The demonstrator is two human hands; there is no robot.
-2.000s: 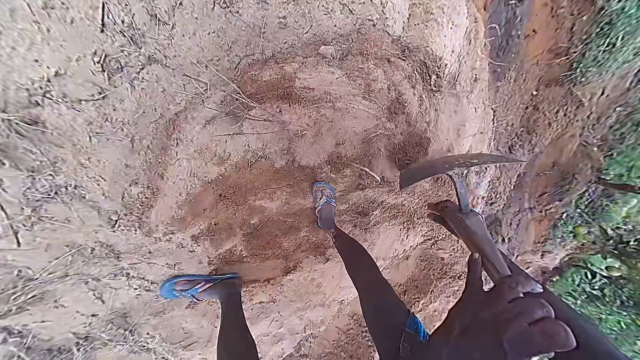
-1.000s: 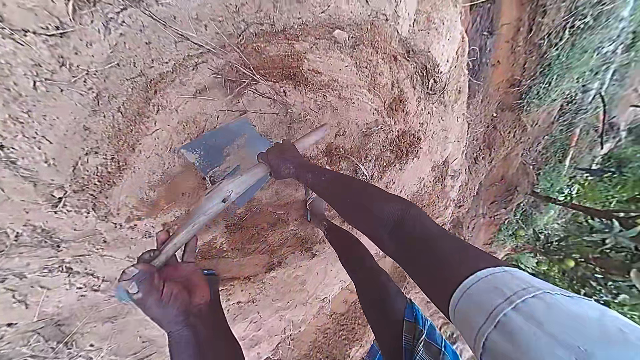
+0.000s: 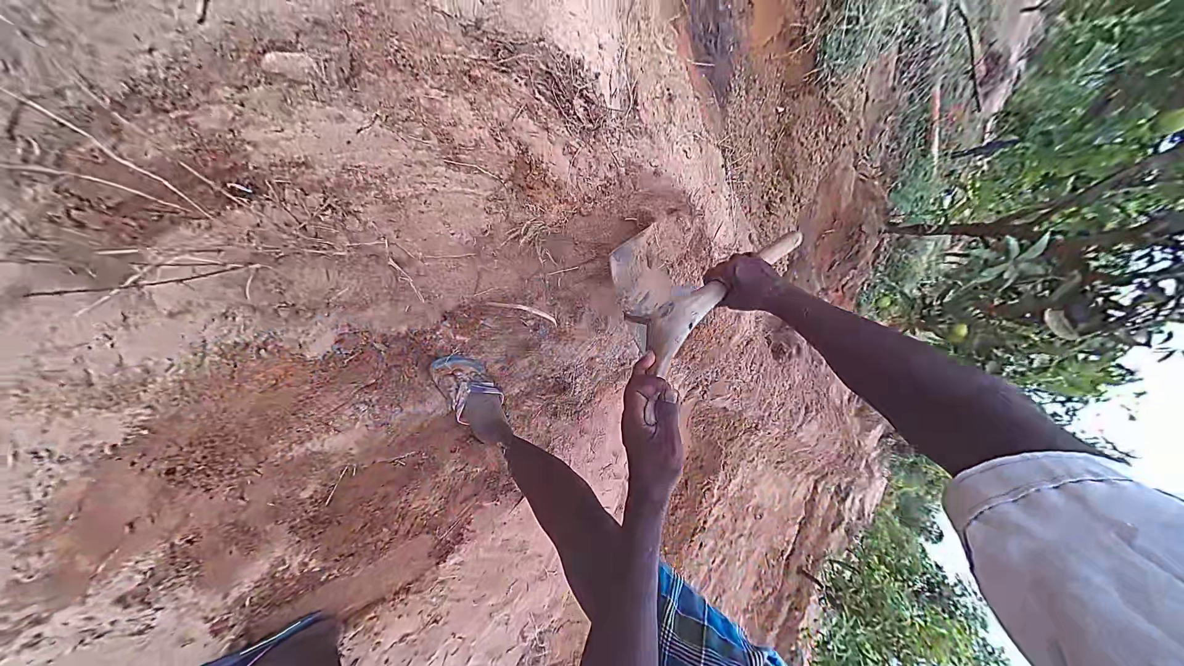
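A hoe with a broad metal blade [image 3: 638,277] and a pale wooden handle [image 3: 684,319] is in both hands. My right hand [image 3: 745,280] is closed around the handle near its thick end, beyond the blade. Nearer to me, my left hand [image 3: 653,416] grips the handle, its thumb pointing up along the wood. Reddish loose soil [image 3: 661,208] lies around the blade; whether the blade has cut into it, I cannot tell. A sandalled foot [image 3: 476,398] stands on the ground to the left of my left hand.
Dry twigs [image 3: 139,273] and a pale stone [image 3: 289,65] lie on the earth at the left. Another sandalled foot [image 3: 287,643] is at the bottom left. A leafy tree [image 3: 1027,250] and grass [image 3: 860,37] border the bare slope on the right.
The hoe and both hands have moved right from above the ground between the feet. One second ago the hands were farther apart along the handle in view. The view has shifted.
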